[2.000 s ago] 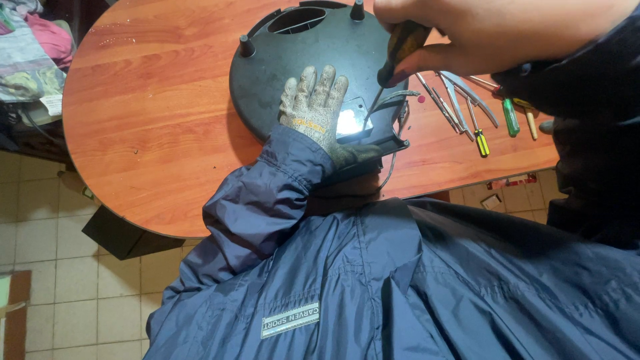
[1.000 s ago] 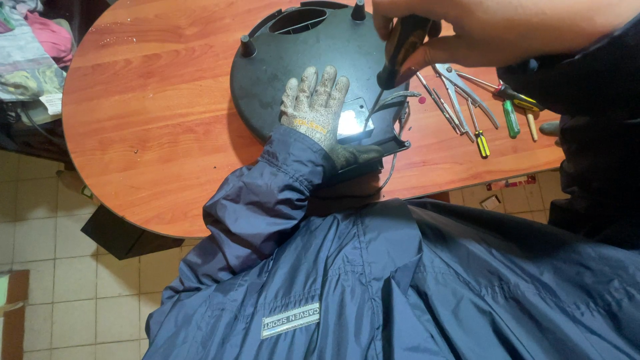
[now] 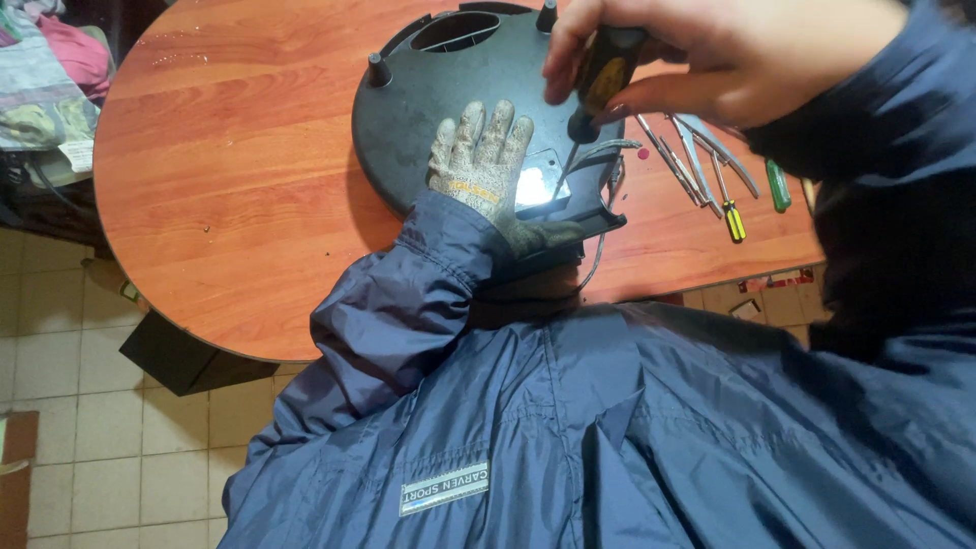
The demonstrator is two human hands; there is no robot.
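A round black plastic housing (image 3: 412, 114) with short peg feet and an oval opening lies on the wooden table. My left hand (image 3: 488, 175), in a worn, stained work glove, rests flat on it with fingers spread and the thumb along its near edge. Bare, my right hand (image 3: 671, 69) grips the dark and yellow handle of a screwdriver (image 3: 606, 76). Its shaft points down to the edge of a shiny label plate (image 3: 537, 183) on the housing, just right of the glove. Whether the tip sits in a screw cannot be told. A grey cable (image 3: 598, 263) hangs at the housing's right side.
Right of the housing lie metal pliers-like tools (image 3: 705, 145), a small yellow-handled screwdriver (image 3: 733, 221) and a green-handled tool (image 3: 778, 185). The rounded table edge (image 3: 152, 301) curves at left above a tiled floor. Bags and cloth (image 3: 46, 84) sit at the far left.
My right hand has shifted its hold on the screwdriver handle, its fingers now placed differently around it. My left hand stays in place on the housing.
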